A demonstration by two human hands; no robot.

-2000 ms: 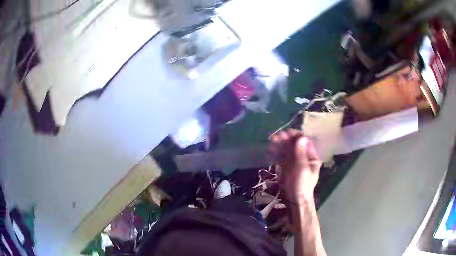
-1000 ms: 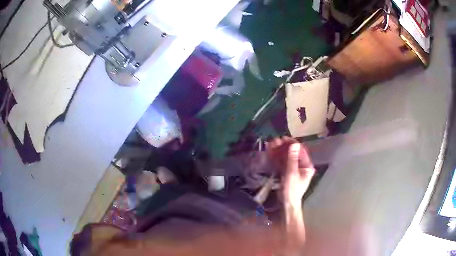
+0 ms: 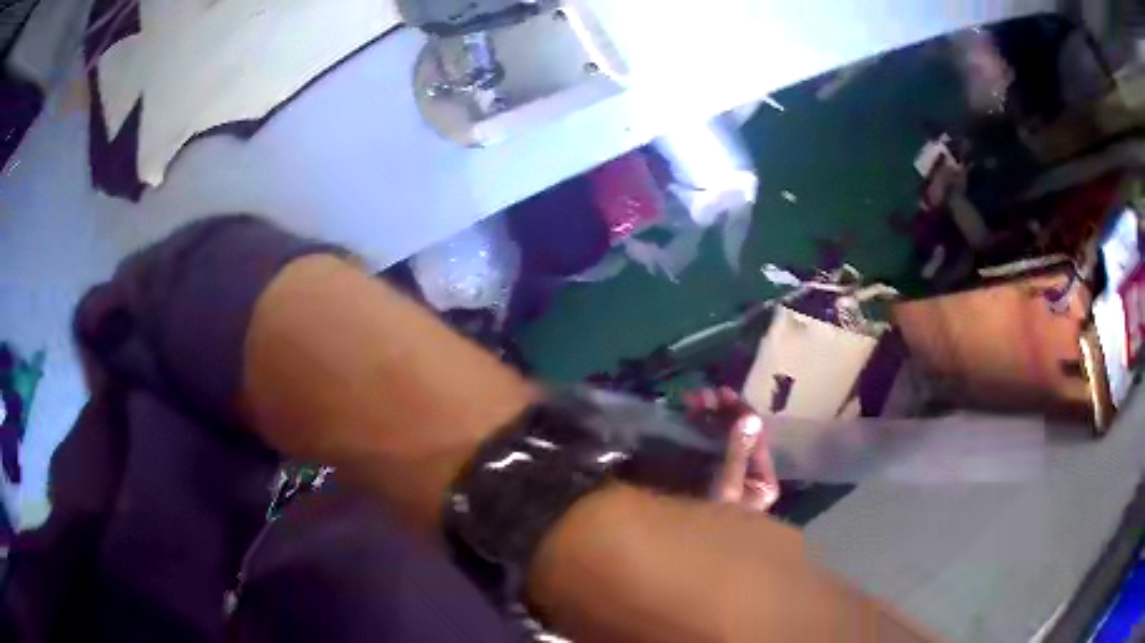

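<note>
My right hand (image 3: 750, 467) shows right of centre, its thumb and fingertips closed on a long, pale, blurred strip (image 3: 923, 450) whose far part extends right over a grey surface. What the strip is cannot be told. My left arm crosses in front from the left, with a shiny black band on the forearm. It hides my right wrist and part of the strip. My left hand is beyond the bottom right of the picture.
The machine's base plate (image 3: 546, 78) stands on the white table (image 3: 339, 176), with the paper marker (image 3: 251, 63) over dark cloth at upper left. The green floor (image 3: 603, 324) bears scraps. A white piece (image 3: 810, 367) with a dark opening and a brown box (image 3: 992, 339) are at right.
My left arm has swung up across the view from the bottom edge. The view has shifted, so the machine plate now shows further right. My right hand still holds the strip.
</note>
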